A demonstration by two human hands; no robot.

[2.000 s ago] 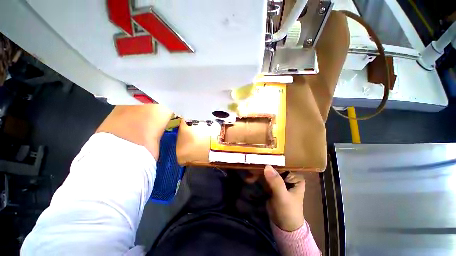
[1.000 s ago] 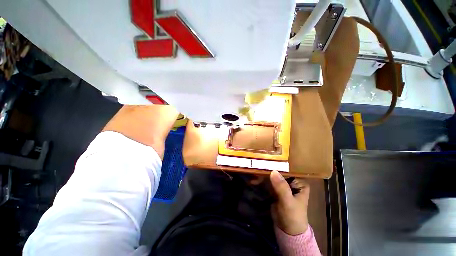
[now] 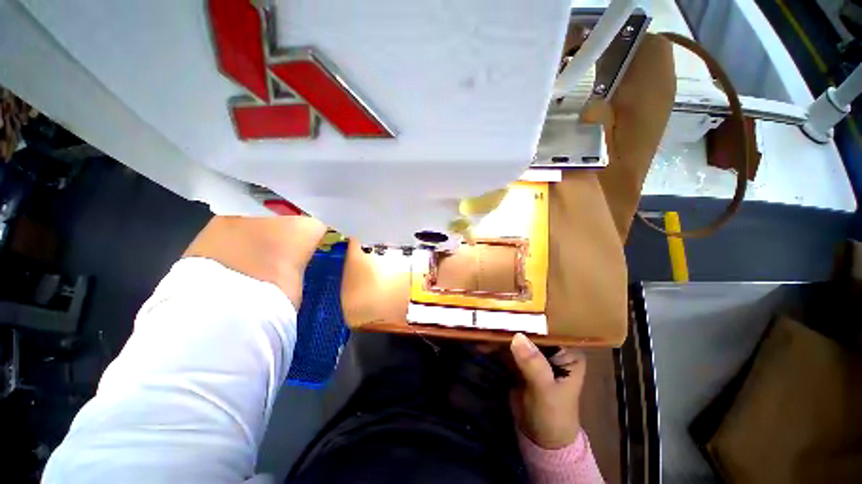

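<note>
A tan-brown bag body [image 3: 586, 255] lies under the white sewing machine head [image 3: 454, 113]. The yellow-orange pattern clamp [image 3: 537, 227] with white front strips lies on it. A brown patch [image 3: 477, 269] with a darker border shows in the clamp window, beside the presser foot area. My right hand [image 3: 550, 392] is at the bag's front edge, thumb on the edge and fingers partly hidden below, with a small dark tool, perhaps snips, in the palm. My left forearm reaches behind the machine head; the left hand is hidden.
The brown strap [image 3: 737, 142] loops over the white table at the right. A blue mesh basket [image 3: 319, 321] stands below the left forearm. A grey metal trolley [image 3: 690, 321] is at lower right, with a brown bag-like piece [image 3: 789, 406] over it. A silver bracket [image 3: 575, 146] sits behind the clamp.
The view has shifted slightly. The clamp and bag have moved a little left relative to the machine head since the first frame. A brown piece now shows at the trolley. My right hand keeps its place.
</note>
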